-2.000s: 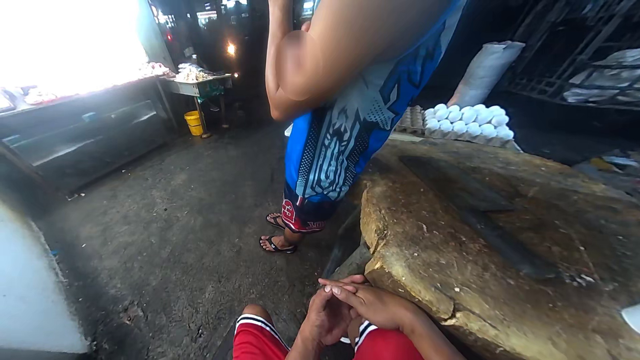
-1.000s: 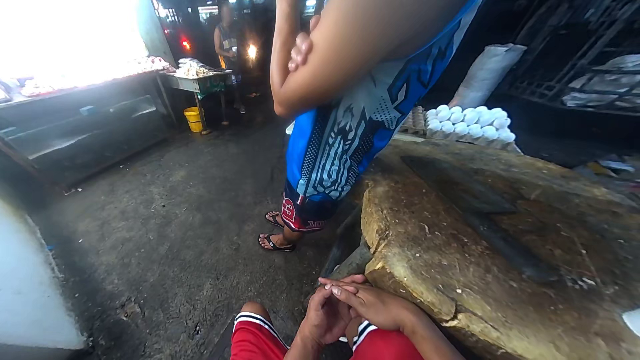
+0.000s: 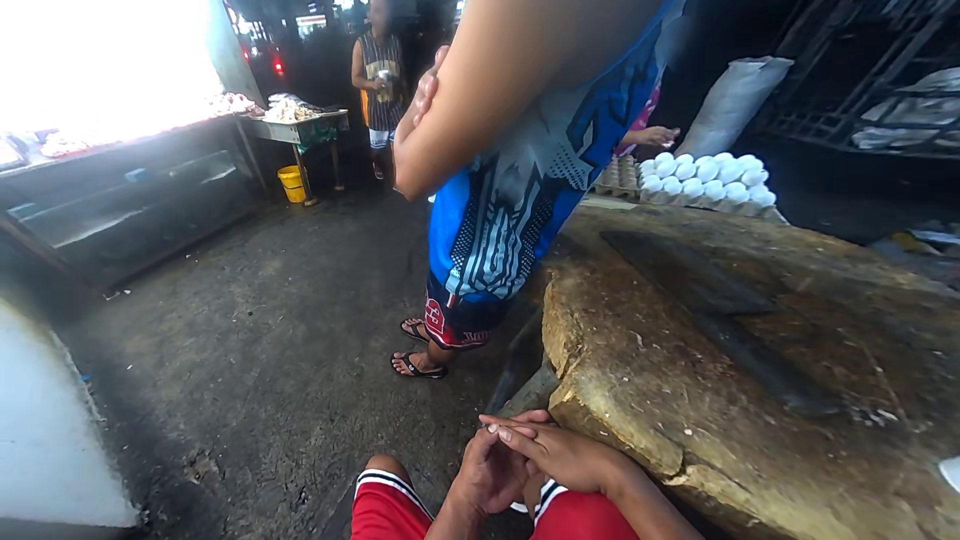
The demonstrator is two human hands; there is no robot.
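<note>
My left hand (image 3: 499, 471) and my right hand (image 3: 566, 450) rest together above my lap, fingers overlapping and touching, with no object visible between them. Just beside them is the rough edge of a thick wooden chopping block (image 3: 615, 352). A dark cleaver (image 3: 705, 292) with a broad blade lies flat on the block. Behind the block, white eggs (image 3: 705, 180) sit in a stacked carton tray, next to an egg tray (image 3: 619, 177) without visible eggs.
A person in a blue patterned shirt (image 3: 502, 217) stands close by, arms folded. Farther back are a person in a striped top (image 3: 382, 67), a small table (image 3: 300, 129), a yellow bucket (image 3: 292, 184) and a white sack (image 3: 735, 105). A counter (image 3: 135, 195) stands at left.
The person in the striped top has come nearer in the background. A third person's hand now shows near the egg trays. My hands have stayed together.
</note>
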